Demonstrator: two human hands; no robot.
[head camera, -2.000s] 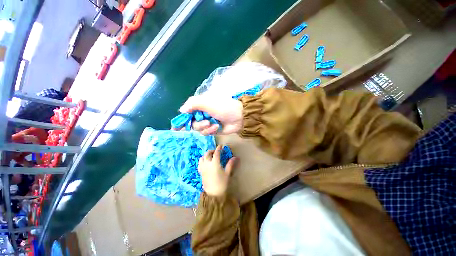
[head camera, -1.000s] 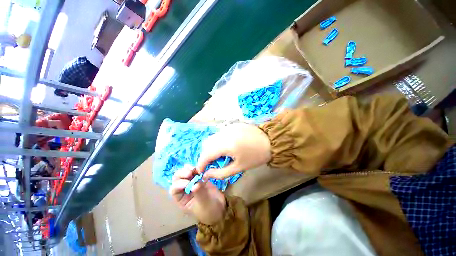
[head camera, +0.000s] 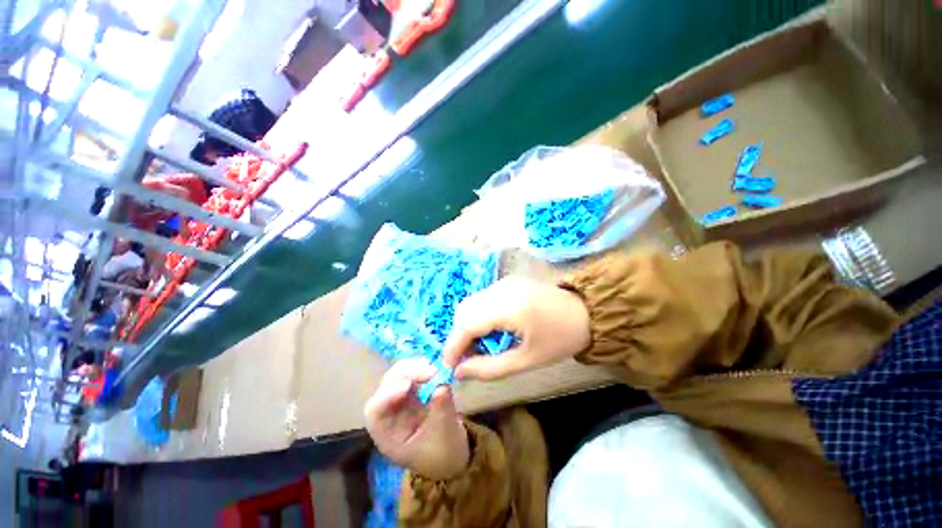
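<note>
My left hand, at the lower centre, pinches a small blue plastic piece between its fingertips. My right hand meets it from the right, thumb and finger on the same piece. More blue shows within the curl of my right hand; whether it is held there cannot be told. The blue-filled poly bag lies just behind both hands. A clear, open-mouthed poly bag with a smaller blue heap lies to its right. The open carton at the upper right holds several joined blue parts.
A cardboard sheet covers the bench. The green conveyor belt runs diagonally beyond it. Orange-red housings stand across the belt, where a person in dark checks is seen. Another blue bag and a red stool show at lower left.
My right hand has moved from above the blue-filled bag to meet my left hand. My left hand has left the loose pieces and holds one up. The camera view has shifted.
</note>
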